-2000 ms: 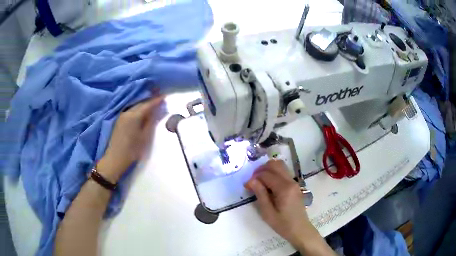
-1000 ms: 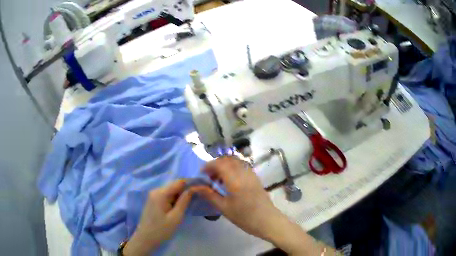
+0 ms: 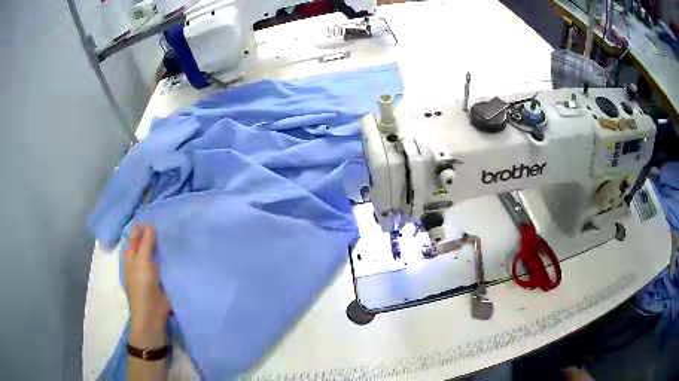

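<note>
The light blue garment lies spread and gathered left of the needle, its lower part flat and reaching the table's front edge. My left hand lies at the garment's left edge with fingers extended, not visibly gripping it. The white brother sewing machine stands to the right. Its presser foot and needle are in bright lamp light, with bare needle plate in front. A small blurred skin-toned patch at the bottom right edge may be part of my right hand; its grip cannot be made out.
Red-handled shears lie in front of the machine arm. A bent metal attachment stands right of the needle. Another white machine is behind the garment. More blue cloth hangs beyond the table's right edge.
Both hands have left the cloth edge near the needle. My left hand has moved left along the garment, whose lower part is now spread flatter. The view has shifted.
</note>
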